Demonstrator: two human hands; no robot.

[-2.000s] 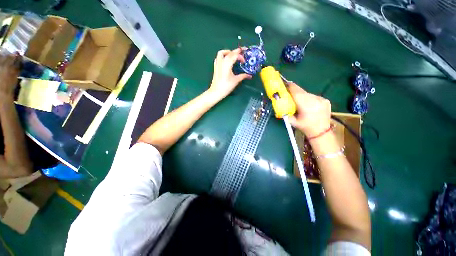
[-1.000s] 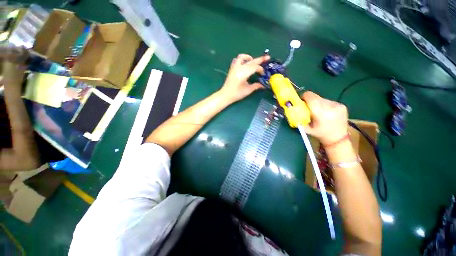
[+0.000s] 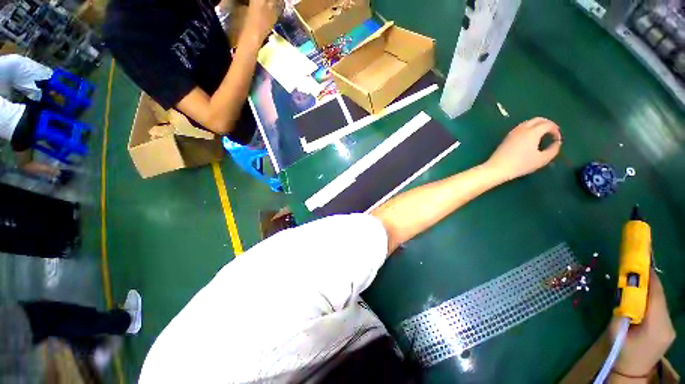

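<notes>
My right hand [image 3: 652, 330] grips the yellow hot glue gun [image 3: 635, 274], nozzle pointing up, at the right edge. A pale glue stick [image 3: 614, 351] trails from its back. My left hand [image 3: 529, 148] is raised at the upper right with fingers curled and thumb and finger forming a ring; whether the tips pinch something small cannot be told. A round blue unit [image 3: 598, 180] with a white-ended lead lies on the green bench, between the left hand and the nozzle, touched by neither. Small red wired components [image 3: 568, 278] lie on the far end of the perforated strip [image 3: 481, 311].
A black board strip [image 3: 398, 169] with white edges lies beyond my left forearm. Open cardboard boxes [image 3: 387, 67] and a white metal post [image 3: 481, 56] stand beyond it. A coworker in a black shirt sits at the left. Part of a cardboard box [image 3: 589, 367] shows under my right hand.
The view has swung left. My left hand has come away from the blue unit that it held at the glue gun's nozzle. The gun is now apart from any unit.
</notes>
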